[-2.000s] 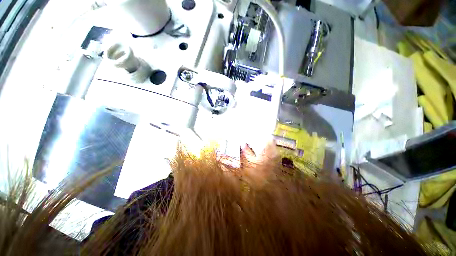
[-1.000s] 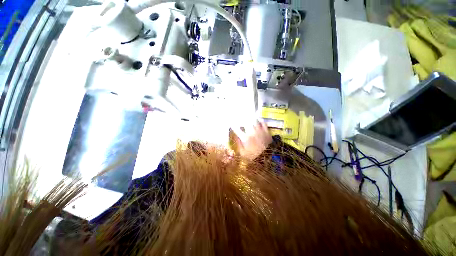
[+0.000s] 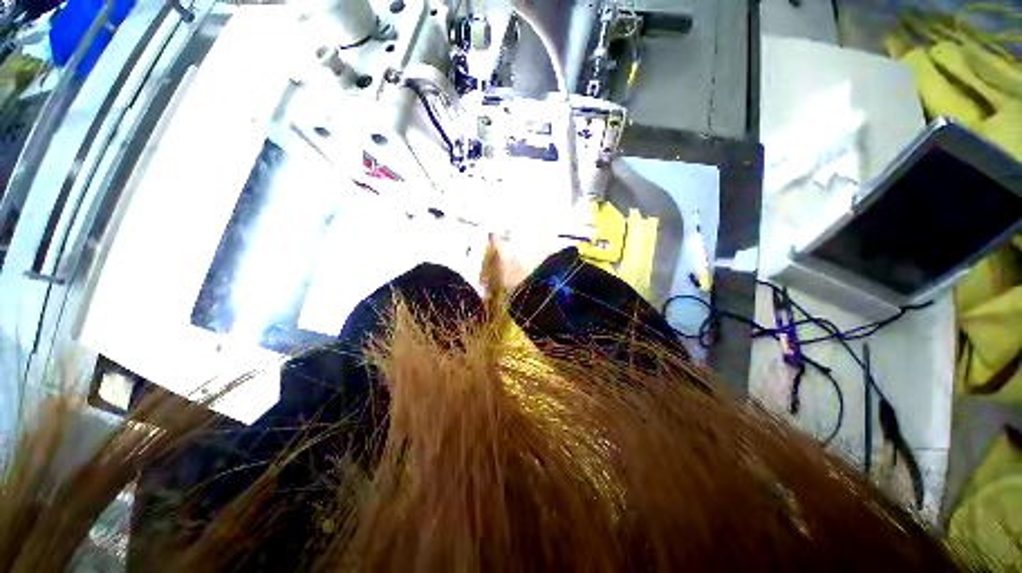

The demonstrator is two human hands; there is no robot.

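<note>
The white sewing machine head (image 3: pixel 392 146) with its red logo stands in front of me, its metal needle area under glare. A yellow-edged clamp or template (image 3: pixel 620 237) lies right of the needle area. Dark sleeves reach toward the middle from both sides. A small overexposed patch of skin shows between the sleeves, partly behind hair; I cannot tell which hand it is or what it holds. Hair covers the lower half of the view. A bit of yellow material (image 3: pixel 527 364) shows through the hair in my lap.
A control screen (image 3: pixel 913 213) stands at the right on a pale side table (image 3: pixel 784 67). Crumpled white tissue (image 3: pixel 824 140), a black cable, thread snips (image 3: pixel 787 336) and a slim pale-handled tool (image 3: pixel 699 252) lie near it. Yellow bags (image 3: pixel 964 84) are piled beyond. A reflective plate (image 3: pixel 263 252) is at left.
The hand seen by the yellow template one second ago is now mostly hidden between the dark sleeves. The view has shifted, and the machine's red logo shows. The metal clamp parts sit differently near the needle area.
</note>
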